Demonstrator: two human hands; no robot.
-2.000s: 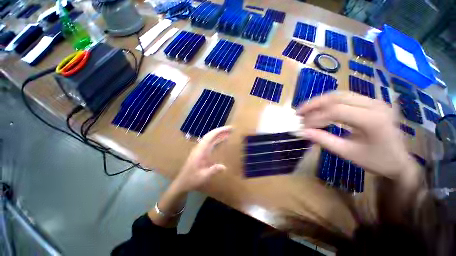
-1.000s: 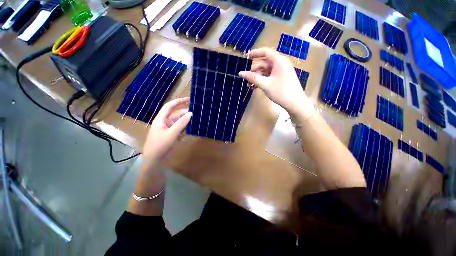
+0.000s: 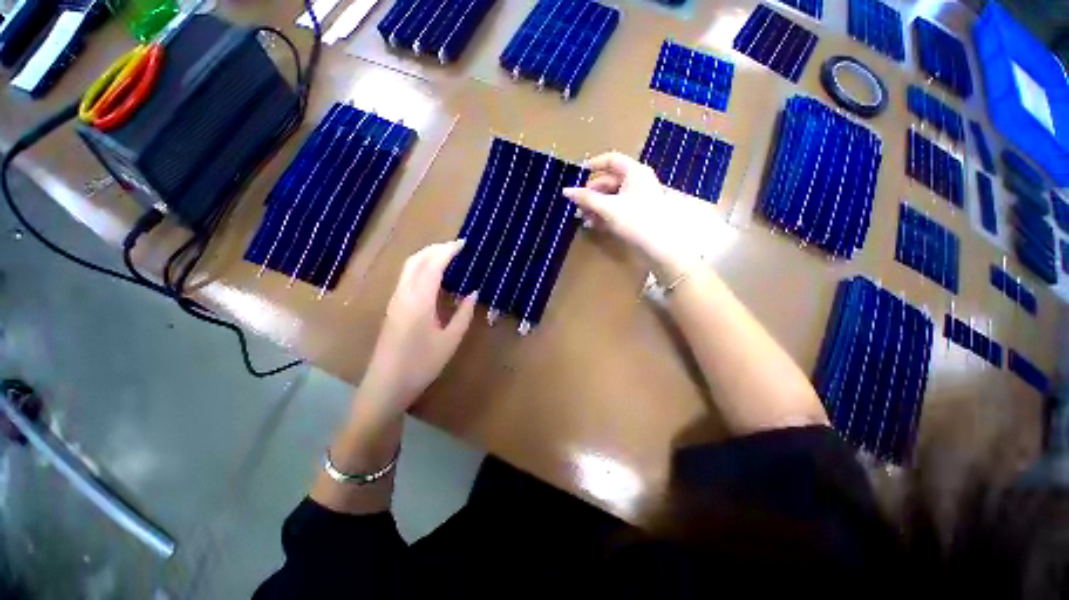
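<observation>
A dark blue-black cell stack (image 3: 516,234) with silvery lengthwise lines lies on the glossy brown table in front of me, ribbon ends showing at its near edge. My left hand (image 3: 428,311) is at its lower left edge, thumb and fingers apart around the near corner. My right hand (image 3: 627,205) is at its upper right corner, fingertips bent at the edge. Whether the fingertips pinch the top cell or only touch the edges cannot be told. The two cells seen before now look like one aligned pile.
A fanned cell stack (image 3: 334,193) lies to the left, beside a black box (image 3: 193,117) with cables. More stacks (image 3: 821,176) and small cut cells (image 3: 692,76) lie behind and right. A tape roll (image 3: 853,86) and blue tray (image 3: 1032,88) are at the far right.
The cell held raised between both hands has come down onto the cells on the table and lines up with them. Both hands have stayed at its edges. The view has shifted slightly.
</observation>
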